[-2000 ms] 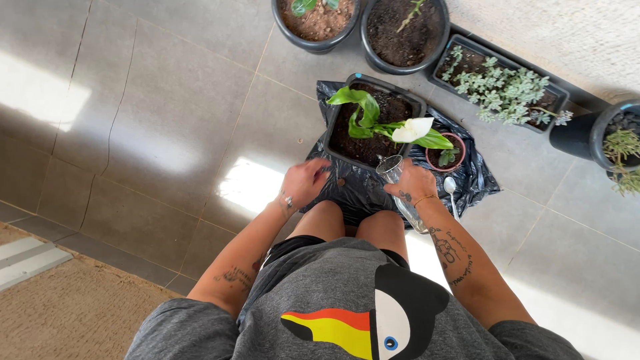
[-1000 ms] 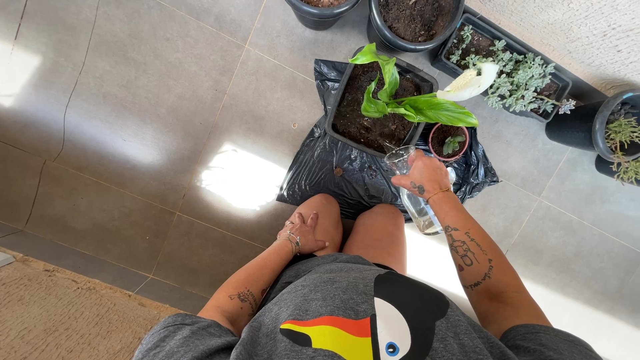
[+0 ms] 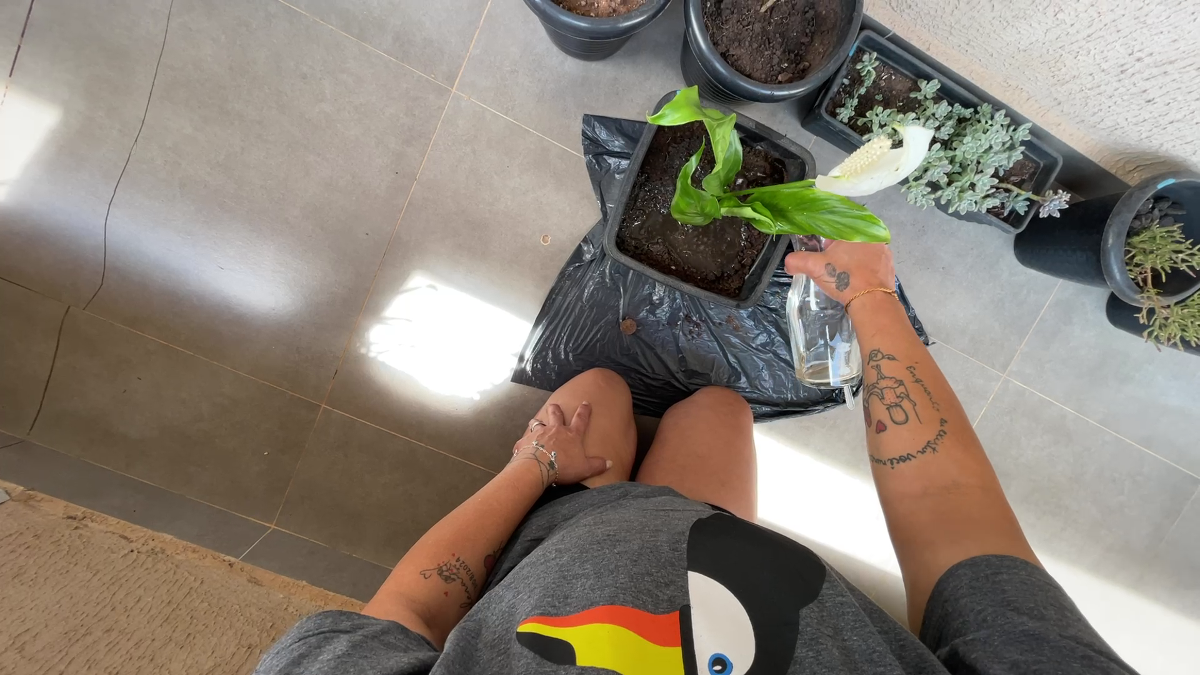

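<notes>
My right hand [image 3: 844,267] grips the neck of a clear glass bottle [image 3: 823,337] beside a square black plastic pot [image 3: 689,283]. The bottle's mouth is hidden beneath a leaf, and a little liquid shows near its base. A peace lily [image 3: 750,199] with green leaves and one white bloom [image 3: 872,164] grows from dark soil in the pot, and part of that soil looks wet. My left hand [image 3: 562,445] rests on my left thigh with its fingers spread, holding nothing. Under the pot lies a black plastic bag [image 3: 600,328] with crumbs of soil on it.
Round black pots of soil [image 3: 694,56] stand beyond the square pot. A rectangular planter of grey-green succulents [image 3: 1027,187] lines the textured wall at upper right. Another dark pot [image 3: 1069,242] with a trailing plant stands at far right. Grey floor tiles [image 3: 281,187] spread to the left.
My left hand has moved from beside the pot down to my thigh. My right hand still holds the bottle. The small reddish pot and the spoon seen earlier are out of sight.
</notes>
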